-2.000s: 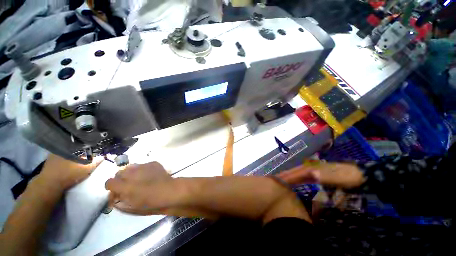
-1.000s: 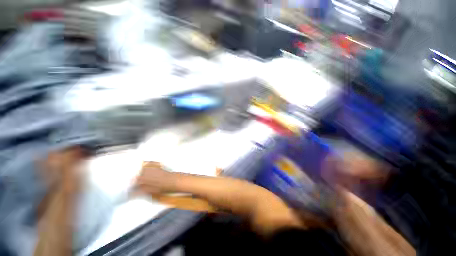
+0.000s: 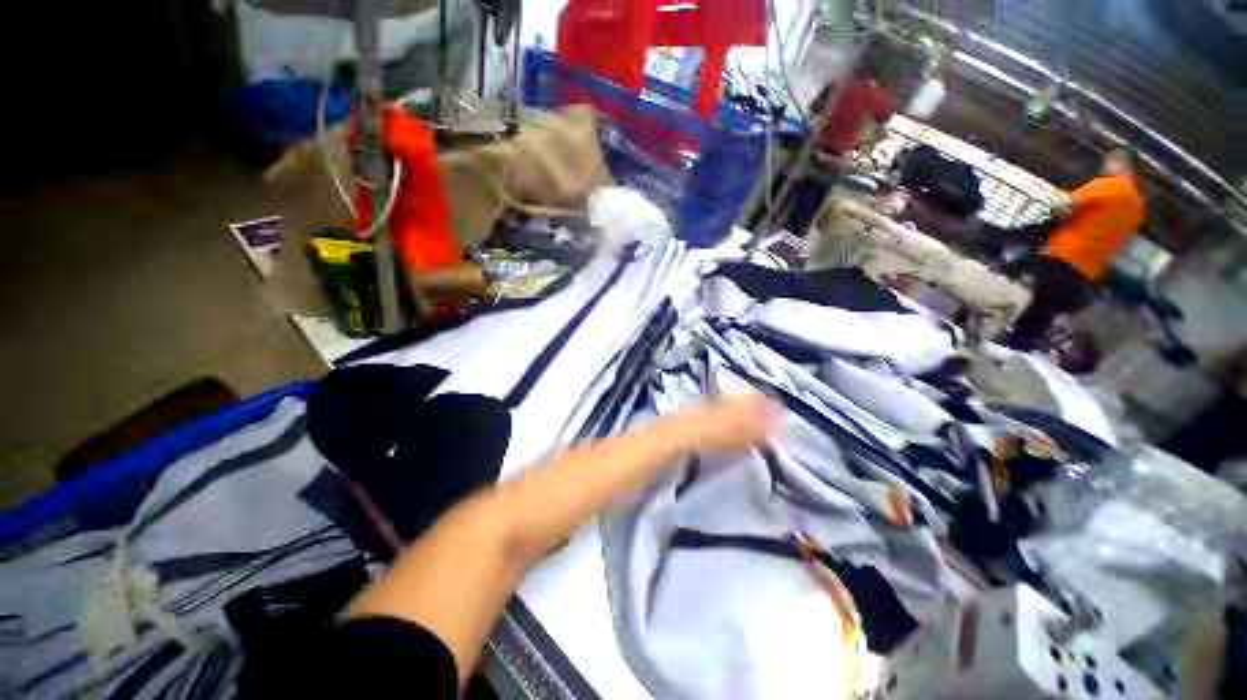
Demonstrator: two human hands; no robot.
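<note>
A large heap of light grey and black garment panels [image 3: 807, 499] lies in front of me, with orange tape [image 3: 837, 595] along some edges. A gathered bundle of the same striped panels [image 3: 581, 321] fans out behind it. My left hand [image 3: 745, 421] reaches in from the lower left and lies over the heap. It is blurred, and whether its fingers hold cloth cannot be told. My right hand is out of the picture. The white sewing machine [image 3: 1046, 654] is cut off at the lower right.
More striped panels [image 3: 205, 547] lie in a blue basket [image 3: 260, 408] at the left. A metal pole [image 3: 372, 164] with orange cloth stands beyond. A clear plastic bag [image 3: 1128, 527] lies at the right. Another blue basket [image 3: 718, 178] is behind. A person in orange [image 3: 1105, 216] is far right.
The view has swung left from the machine to the cloth heap. My left hand has moved from near the needle onto the heap. My right hand has left the picture.
</note>
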